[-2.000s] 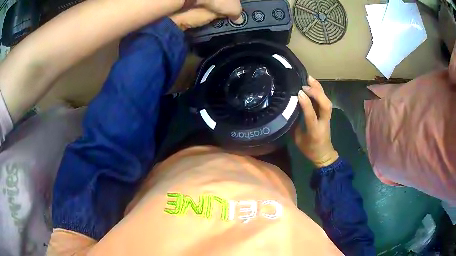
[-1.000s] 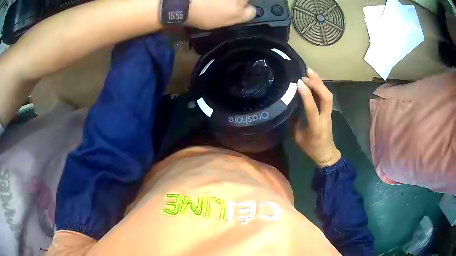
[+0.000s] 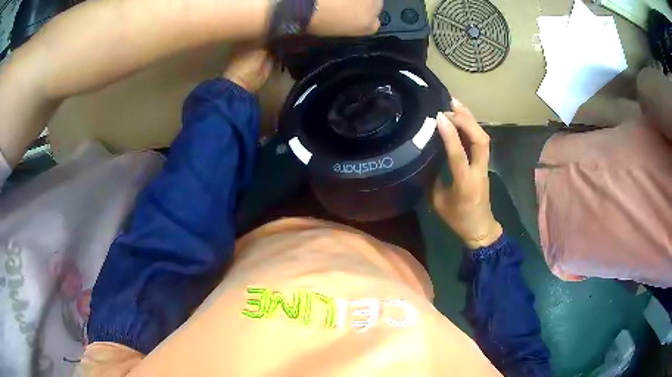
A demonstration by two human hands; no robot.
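A black fan unit stands in front of me, its drum head towards my body, with pale curved marks and lettering on the front ring. Its base with round controls is at the top edge. My right hand grips the right side of the drum, fingertips on the rim. My left hand is at the left of the base; its fingers are hidden behind another person's wrist. That person's hand lies over the control panel and covers part of it.
A loose round grille and white paper lie on brown cardboard to the right. A neighbour's bare arm crosses from the left. Another person in pink is close on the right. A dark unit shows at the top left corner.
My left hand has moved back and down from the control panel. The neighbour's hand has shifted right over the controls. The drum has tilted a little; my right hand stays on it.
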